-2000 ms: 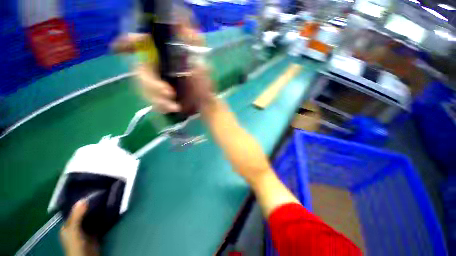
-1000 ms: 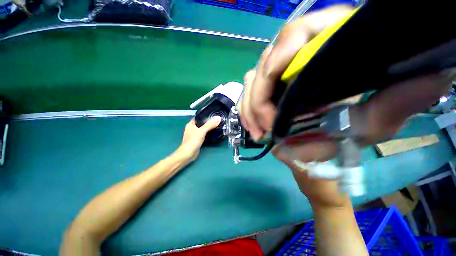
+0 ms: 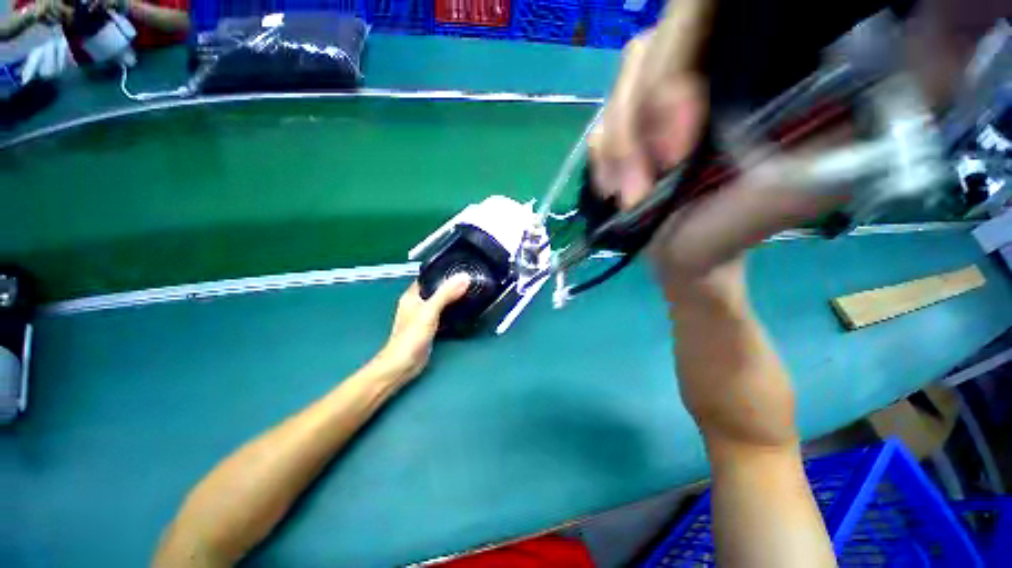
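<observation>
A security camera unit (image 3: pixel 503 222) with a white shell and black body lies at the belt's near edge. My left hand (image 3: pixel 421 315) grips its black lens housing, with the thumb on the ringed centre. My right hand (image 3: pixel 655 144) is wrapped around the large black screwdriver (image 3: pixel 766 67), which is blurred and partly cut off by the top edge. The driver's metal tip (image 3: pixel 533 253) is at the right side of the camera; whether it touches a screw cannot be told. A clear feed tube (image 3: pixel 572 162) runs down to the tip.
A green belt (image 3: pixel 277 178) with a pale metal edge crosses behind the bench top (image 3: pixel 333 355). A wooden strip (image 3: pixel 910 297) lies right. A blue crate (image 3: pixel 888 510) stands below right. A black plastic-wrapped bundle (image 3: pixel 283 56) and another person's hands (image 3: pixel 44 13) are at the back left.
The driver, which was raised and away from the camera two seconds ago, is now at its right side. Since one second ago, my right hand and the driver body have shifted up and right in view.
</observation>
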